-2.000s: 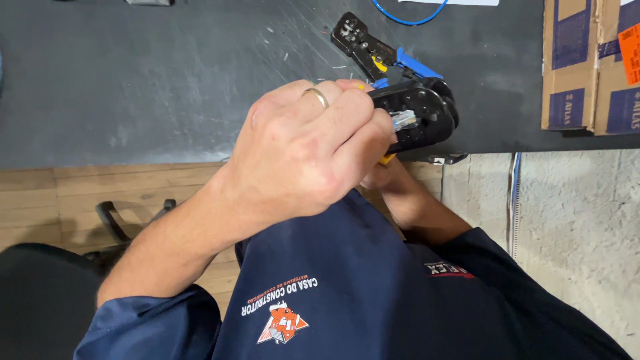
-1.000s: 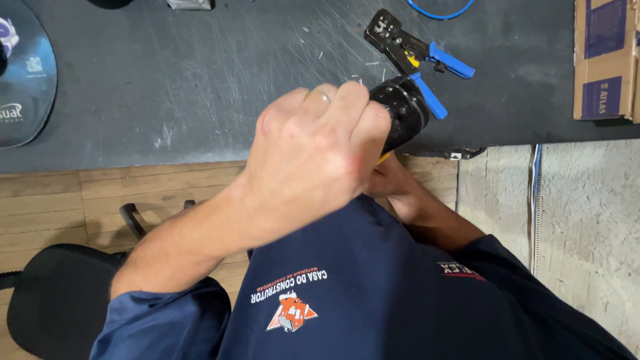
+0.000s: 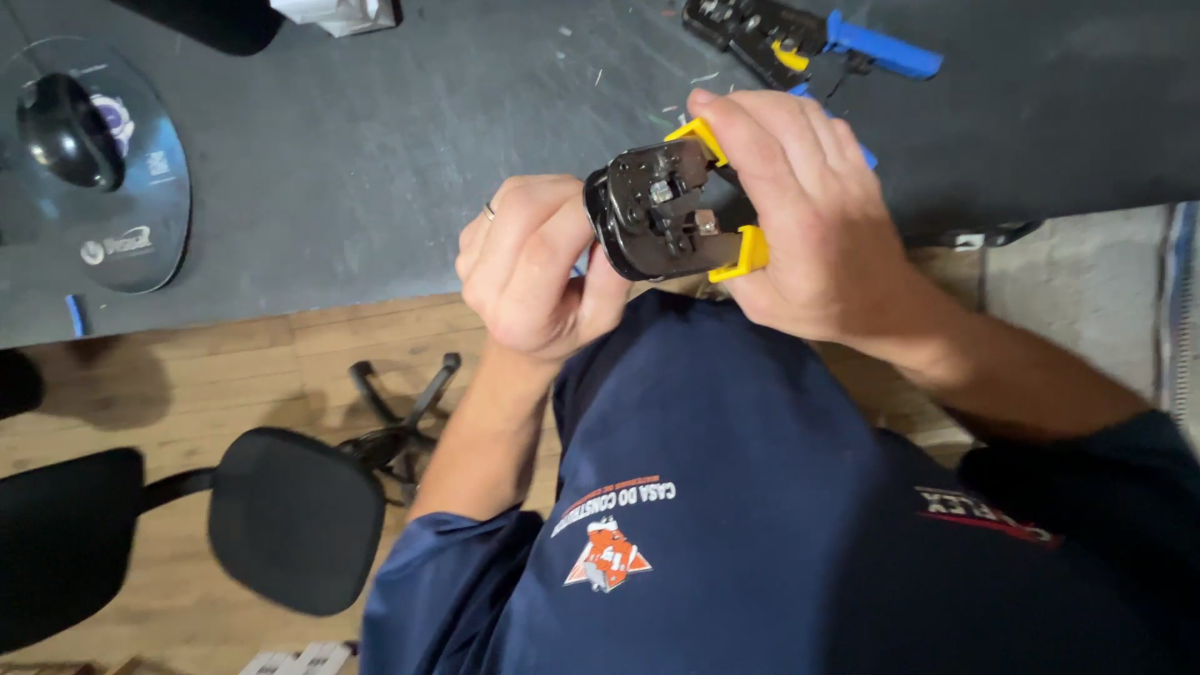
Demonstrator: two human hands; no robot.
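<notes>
A black modular-plug crimping tool [image 3: 661,211] with yellow handles is held above the near edge of the desk. My right hand [image 3: 806,216] is closed around its handles, which stand partly spread. My left hand [image 3: 548,262] is at the left side of the tool's head, fingers bent; a bit of blue cable [image 3: 581,264] shows between the fingers, its rest hidden. A small clear connector [image 3: 662,192] shows in the tool's jaw. Beyond my right hand a second crimping tool [image 3: 797,42] with blue handles lies on the desk.
On the dark desk [image 3: 394,169] are a mouse [image 3: 67,131] on a mouse pad [image 3: 141,202], a blue scrap [image 3: 75,316] near the edge, and small clippings. A white item [image 3: 352,14] is at the back. A black chair [image 3: 295,520] stands below left.
My hands have come apart, showing the yellow-handled crimping tool between them, its head now pointing left. The view has shifted left across the desk.
</notes>
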